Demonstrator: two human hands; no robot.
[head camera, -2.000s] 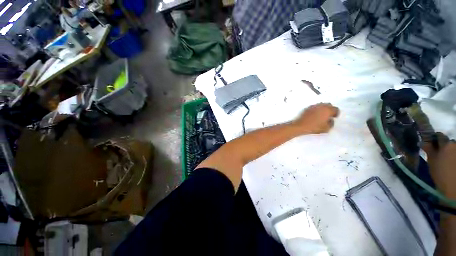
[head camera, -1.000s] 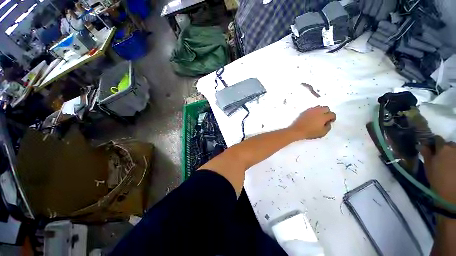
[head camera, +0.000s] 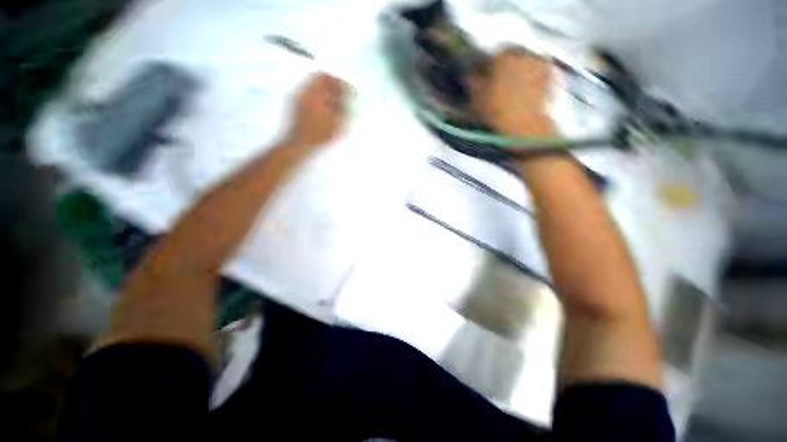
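The view is blurred. My right hand (head camera: 516, 91) grips the dark steam iron (head camera: 444, 65) at the upper middle; its handle is mostly hidden by the hand. A white strip with dark edges (head camera: 475, 211) lies on the table just below the iron. My left hand (head camera: 321, 108) is at the upper left of the middle, over the white cloth, apart from the iron. Its fingers look curled, but blur hides whether it holds anything. A folded grey bundle (head camera: 138, 116) lies near the left table corner.
A green hose (head camera: 518, 141) runs from the iron across my right wrist to the right. A green crate (head camera: 91, 237) stands below the left table edge. A shiny grey-brown patch (head camera: 496, 298) and a yellow spot (head camera: 680, 195) show at the right. A small dark scrap (head camera: 289, 45) lies beyond my left hand.
The view has swung right and blurred, so the table things appear further left. My right hand on the iron is now fully in view; the floor area at left has mostly gone.
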